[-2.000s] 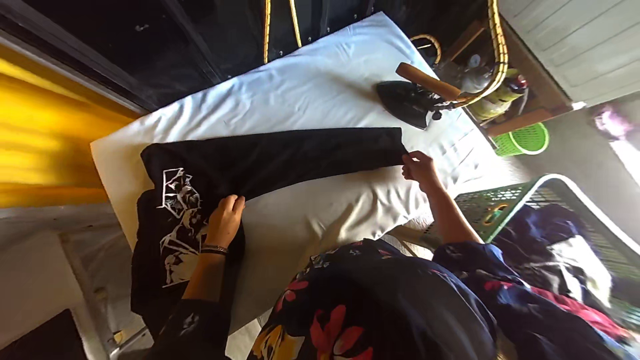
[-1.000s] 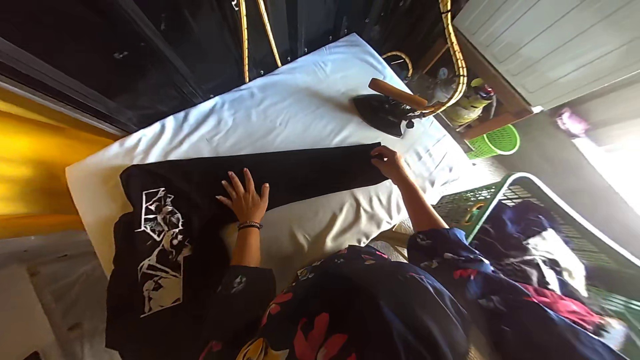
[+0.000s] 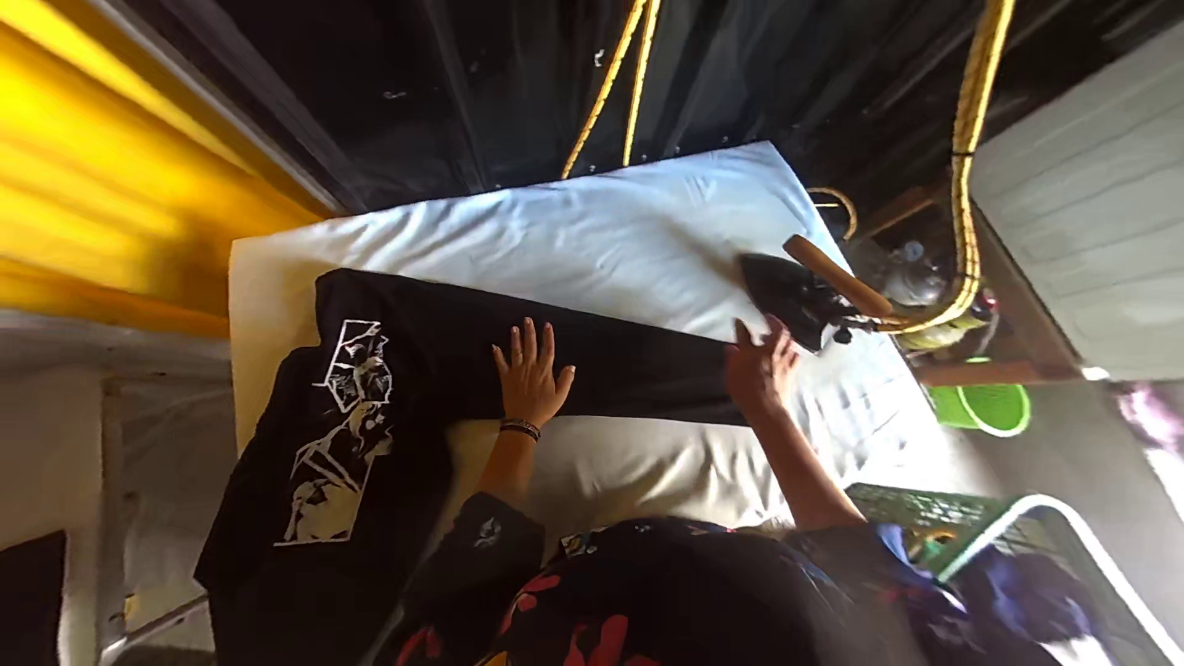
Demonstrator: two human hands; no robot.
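A black garment with a white printed design (image 3: 620, 356) lies on a table covered in pale cloth (image 3: 647, 213), one long sleeve or leg stretched to the right. My left hand (image 3: 534, 375) rests flat on the middle of that stretch, fingers spread, a dark bracelet at the wrist. At its right end my right hand (image 3: 760, 370) lies over the fabric with the fingers apart. Just beyond the right hand, an electric iron (image 3: 795, 291) with a wooden handle stands on the pale cloth, its yellow cord rising up and to the right.
Right of the table are a green plastic basket (image 3: 994, 407), a wooden shelf with bottles (image 3: 916, 277) and, lower down, a large green laundry basket (image 3: 1064, 518) holding clothes. A yellow curtain (image 3: 120, 176) hangs at the left, and a dark wall runs behind the table.
My right hand, earlier pinching the garment's end, has spread its fingers over it. The left hand went from the lower edge onto the middle of the stretch. The view has shifted.
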